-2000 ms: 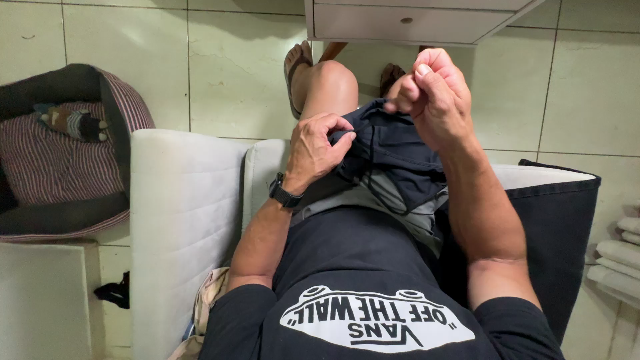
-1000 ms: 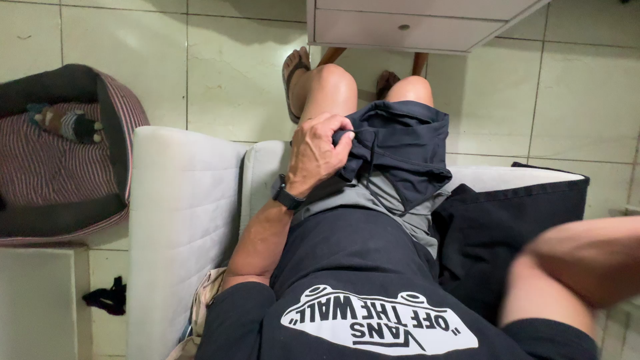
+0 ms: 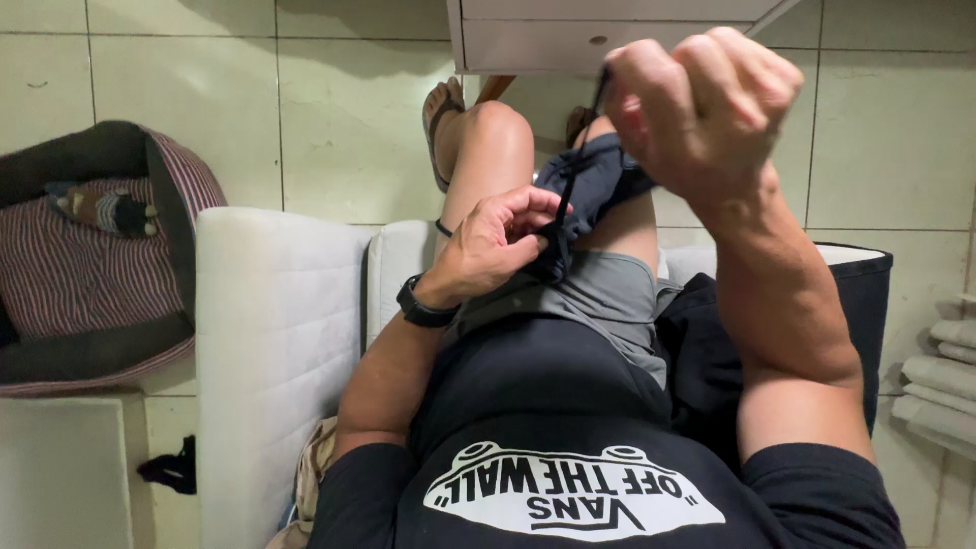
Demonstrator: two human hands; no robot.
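Note:
A dark navy cloth garment (image 3: 595,179) lies bunched over my thigh, above the grey shorts I wear. My left hand (image 3: 499,240), with a black watch on its wrist, pinches the near edge of the garment between thumb and fingers. My right hand (image 3: 709,114) is raised above my knee in a closed grip. From it a thin black cord (image 3: 572,171) runs taut down to the cloth by my left fingers. The cord's end inside the right fist is hidden.
I sit on a light upholstered seat with a padded armrest (image 3: 278,290) at left. A white drawer unit (image 3: 526,38) stands ahead. A striped pet bed (image 3: 84,259) holds a plush toy (image 3: 107,212). Black cloth (image 3: 698,343) lies beside my hip; folded fabric (image 3: 945,374) is stacked at right.
My right hand has come back from the lower right and now pulls a black cord up. The garment, spread across my lap a second ago, is now bunched, with my left hand still on it.

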